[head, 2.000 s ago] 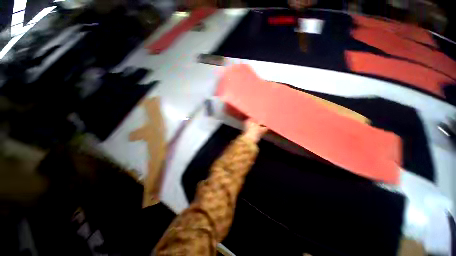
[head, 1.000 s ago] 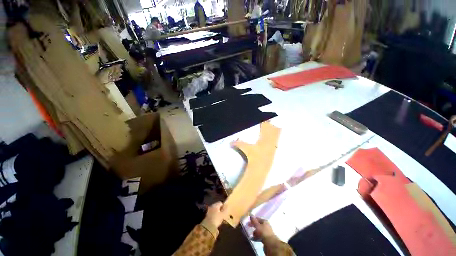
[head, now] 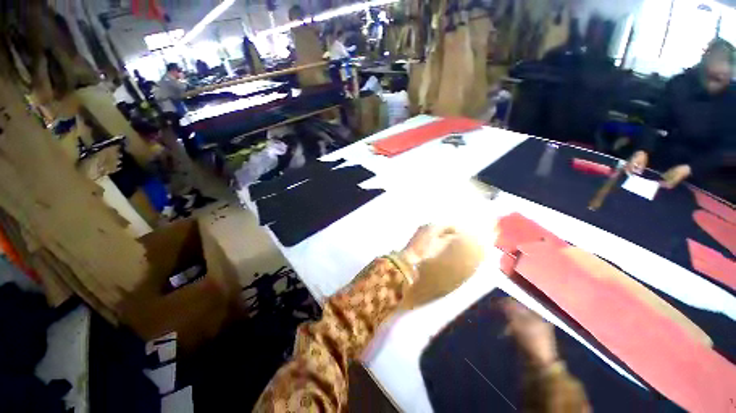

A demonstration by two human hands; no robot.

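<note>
My left hand (head: 429,244) is over the white table and grips the tan card pattern (head: 452,270), which is blurred and partly behind the hand. My right hand (head: 529,327) is blurred above the black cloth (head: 468,355); whether it holds anything cannot be told. The red card patterns (head: 597,298) lie overlapping to the right of the black cloth, with a tan piece showing under their far edge.
Cut black pieces (head: 311,202) lie at the table's left edge. A red strip (head: 424,135) and a dark clamp (head: 453,140) lie at the far end. A person (head: 694,113) stands across the table, hands by a white card (head: 641,186) on dark cloth. A cardboard box (head: 181,278) stands left.
The tan pattern has been lifted from the table's left edge and moved right, towards the black cloth. My right hand has moved right, over the cloth. The view has turned to show the other person.
</note>
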